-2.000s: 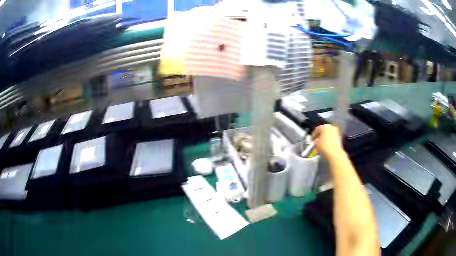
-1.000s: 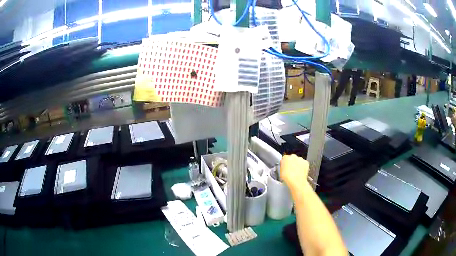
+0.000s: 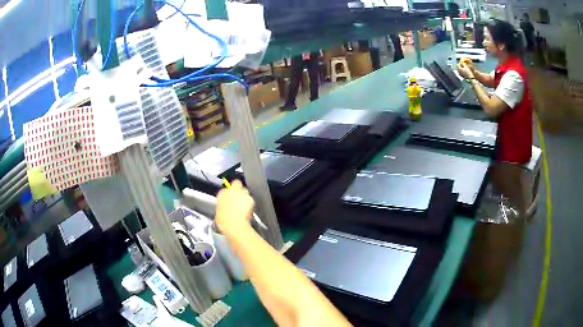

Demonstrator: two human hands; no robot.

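Note:
My right hand [image 3: 234, 205] is raised over the white tool cups, with the forearm coming up from the bottom edge. The fingers are closed on a thin pencil-like tool [image 3: 225, 182]; its yellow end sticks out above the fingers and a thin pale tip shows below the hand. Below and left of the hand stands a white cup [image 3: 209, 271] with dark-topped tools in it. Another white cup [image 3: 233, 258] is partly hidden behind my forearm. My left hand is not in view.
Closed silver laptops [image 3: 361, 263] lie on black foam pads [image 3: 409, 220] on the right and at lower left. Metal posts [image 3: 252, 153] stand beside the cups. Hanging sheets [image 3: 70, 144] are at upper left. A yellow bottle [image 3: 415, 102] and a person in a red vest [image 3: 513, 121] are farther back.
The view has swung to the right, showing more laptops and the person. My right hand has risen from the cup, and the yellow-ended tool now shows in it.

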